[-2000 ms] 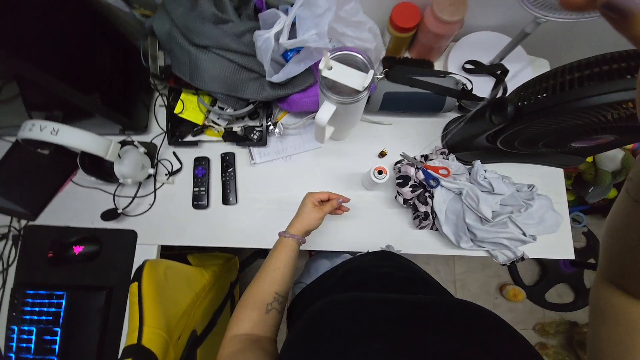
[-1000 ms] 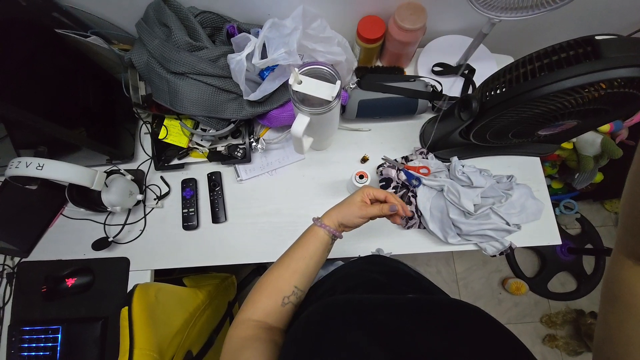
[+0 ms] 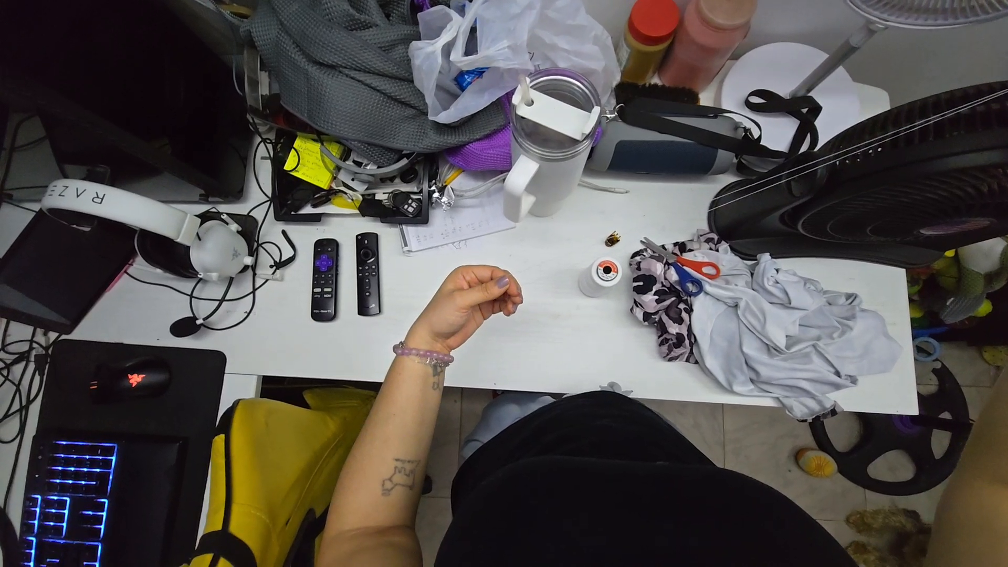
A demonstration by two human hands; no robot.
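My left hand (image 3: 472, 303) hovers over the white table (image 3: 543, 354), fingers curled and thumb tip against the forefinger; whether something thin is pinched there cannot be told. My right forearm shows at the right edge, its hand out of frame. Two thin white strands of thread (image 3: 858, 149) slant across the black fan to the upper right edge. Right of my left hand stands a spool of white thread (image 3: 601, 278), beside a small dark and gold object (image 3: 613, 238). Scissors (image 3: 685, 266) with red and blue handles lie on crumpled pale grey cloth (image 3: 780, 323) with a patterned part (image 3: 661, 307).
Behind are a white-handled tumbler (image 3: 551, 150), a speaker (image 3: 669, 146) and a black tray (image 3: 350, 213) of small items. Two remotes (image 3: 324, 279) and a headset (image 3: 213, 248) lie left. A black fan (image 3: 858, 181) stands right; a yellow bag (image 3: 268, 472) is below the table edge.
My left hand moved right to the patterned cloth, then back left, away from the cloth and spool. White thread strands now show at the upper right.
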